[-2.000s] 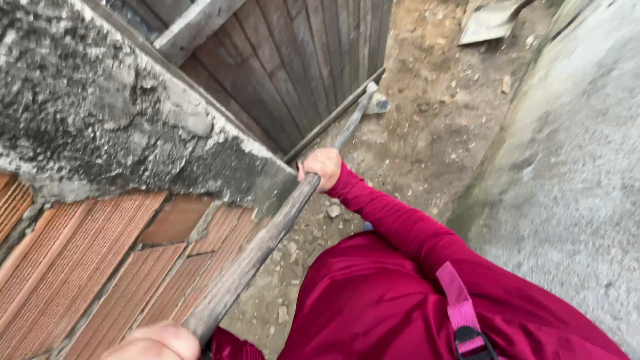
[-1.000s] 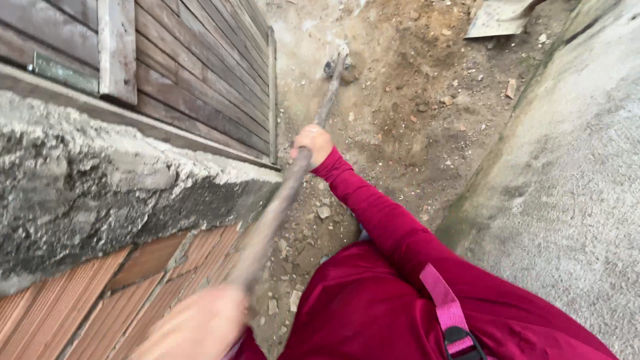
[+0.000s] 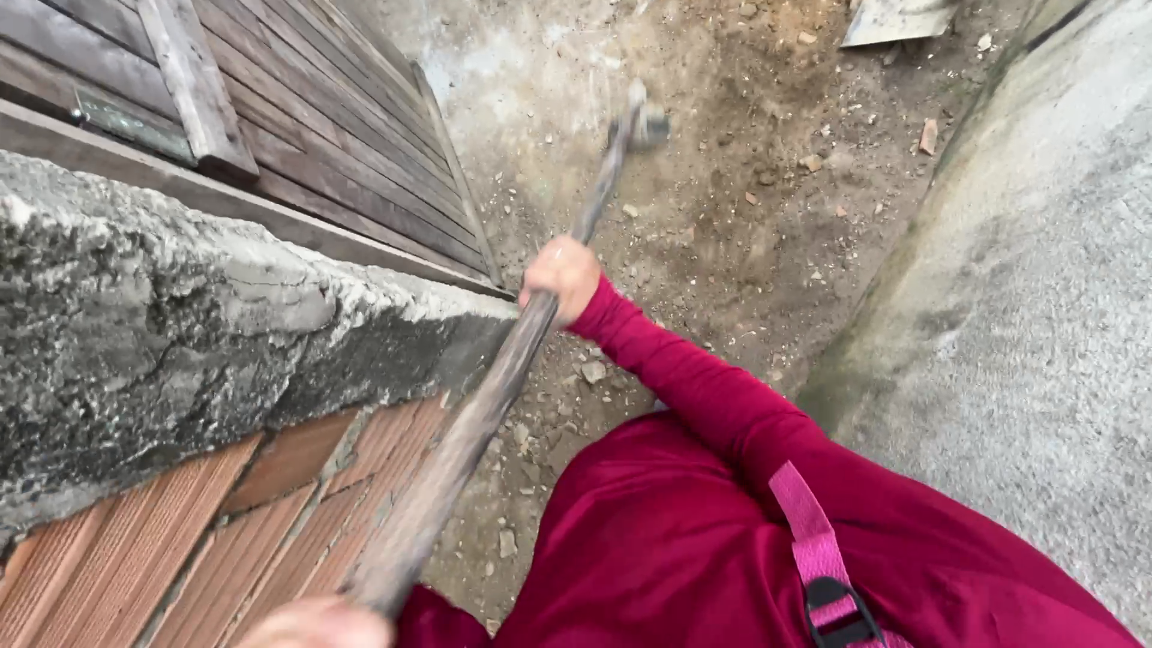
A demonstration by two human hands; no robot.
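A long wooden handle (image 3: 477, 405) slants from the lower left up to the ground ahead. My right hand (image 3: 562, 277), at the end of a crimson sleeve, is closed round its middle. At the bottom edge my left hand (image 3: 315, 623), blurred and partly cut off, grips the near end. The handle's far end carries a dark, blurred tool head (image 3: 646, 130), low over or on the dirt; its exact kind cannot be told, nor whether it touches the ground.
A wooden plank door (image 3: 333, 117) stands left, above a rough cement ledge (image 3: 225, 306) and hollow clay bricks (image 3: 180, 531). To the right is a concrete wall (image 3: 1017, 315). A flat sheet (image 3: 900, 20) lies at the top; rubble, including a brick fragment (image 3: 928, 136), dots the dirt.
The tool head was close by the door's lower corner two seconds ago and is now farther out over the dirt. Both hands have stayed on the handle. The view has turned.
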